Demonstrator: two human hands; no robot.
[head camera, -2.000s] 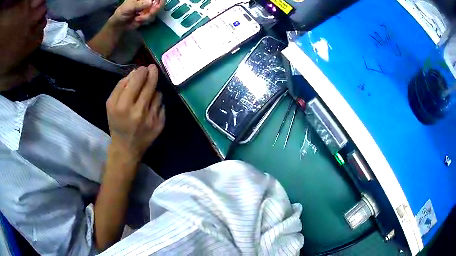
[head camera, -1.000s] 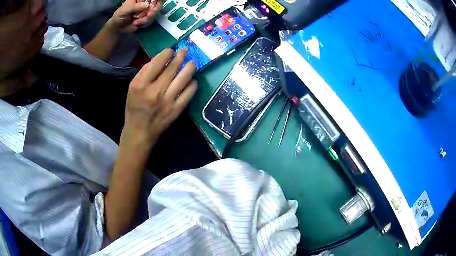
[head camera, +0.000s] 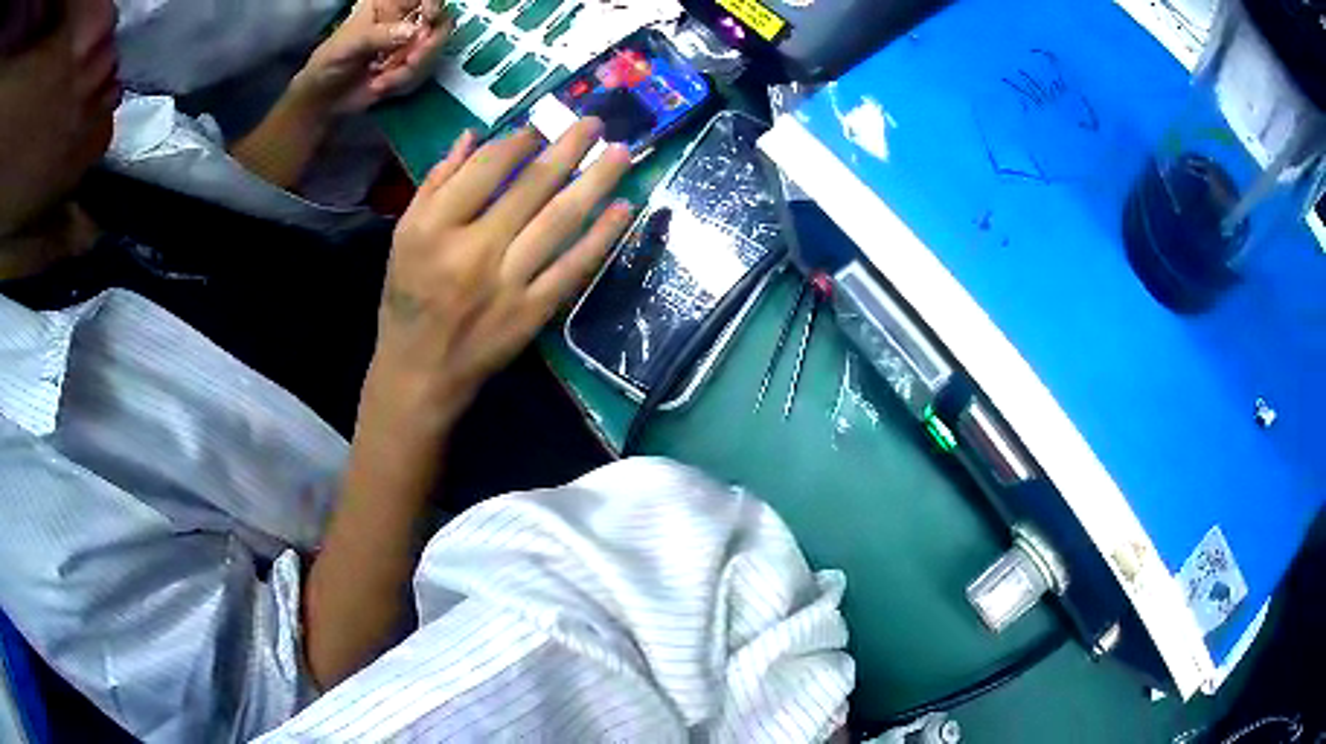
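Observation:
Neither of my hands is in view. A striped sleeve (head camera: 625, 611), apparently mine, fills the bottom middle. The blue control box (head camera: 1003, 189) stands at the right, with displays and a silver knob (head camera: 1011, 586) on its front. A dark phone with a cracked-looking face (head camera: 691, 233) lies left of the box, with a black cable across its edge. Beyond it lies a phone with a lit screen (head camera: 655, 87), partly hidden by another person's hand (head camera: 487, 262).
A neighbour sits at the left, their other hand (head camera: 378, 51) at the top. A white sheet with cutouts (head camera: 502, 44) lies at the bench's far end. Two thin dark sticks (head camera: 790, 349) lie on the green mat (head camera: 829, 509). A clear bottle with a dark base (head camera: 1185, 225) stands on the box.
The neighbour's hand has moved up and right, from beside the bench to over the lit phone. The phone's screen has changed from a pale page to coloured icons. The view has shifted slightly.

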